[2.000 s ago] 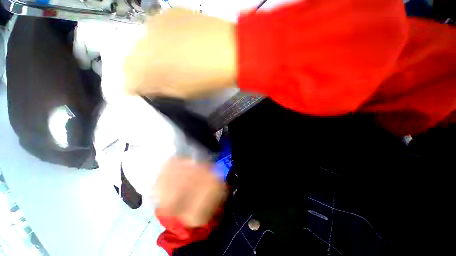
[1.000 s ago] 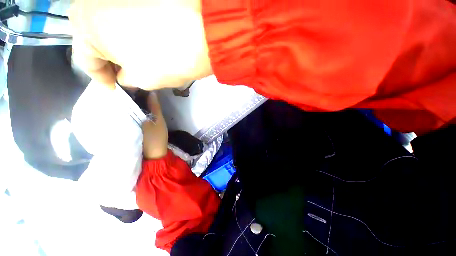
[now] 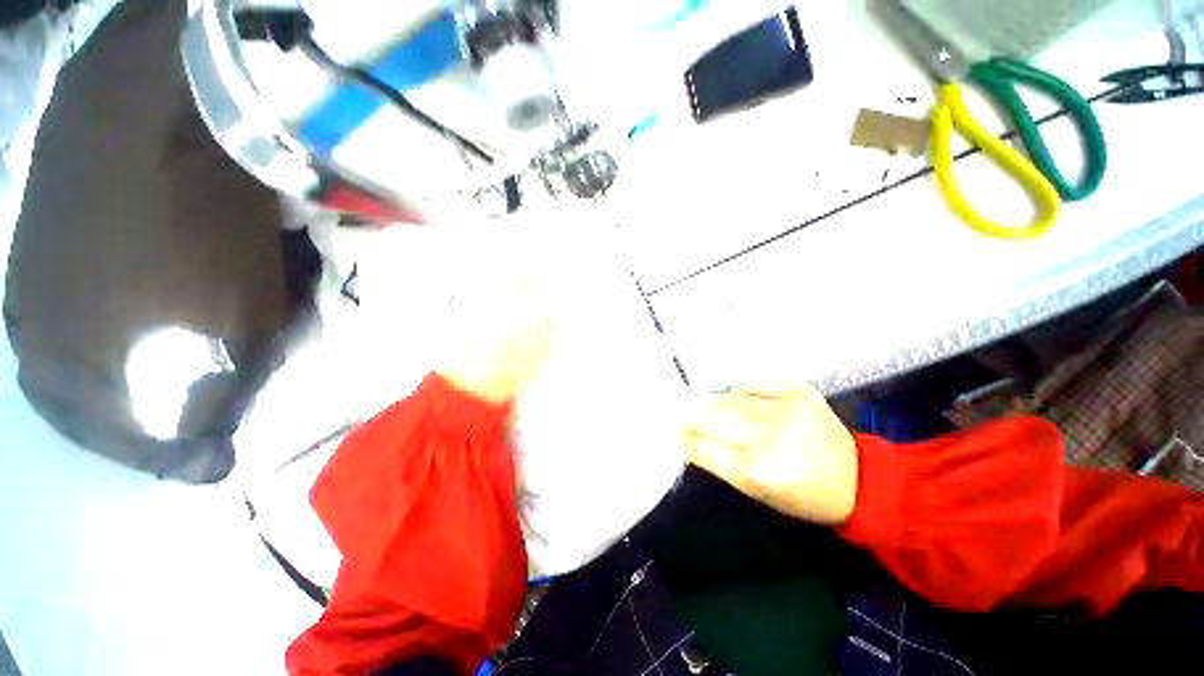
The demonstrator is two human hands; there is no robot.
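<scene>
White cloth (image 3: 594, 449), strongly overexposed, lies below the sewing machine head (image 3: 436, 60) and hangs over the table's front edge. My left hand (image 3: 508, 350) lies on the cloth; its fingers wash out into the white. My right hand (image 3: 779, 456) holds the cloth's right edge, fingertips on it and thumb hidden. Dark brown cloth (image 3: 145, 225) is heaped left of the machine head, partly beside the white cloth. Small metal parts (image 3: 574, 165) show beyond my left hand; the needle tip cannot be made out.
A black phone (image 3: 750, 66) lies on the machine bed. Shears with yellow and green handles (image 3: 1010, 145), a small tan card (image 3: 889, 132) and black nippers (image 3: 1162, 83) lie at the back right. Checked cloth (image 3: 1136, 383) is below the table's marked front edge (image 3: 924, 357).
My right hand has moved from the upper left to the cloth's right edge. My left hand has moved up and right onto the cloth. The view now shows the machine head, phone and shears.
</scene>
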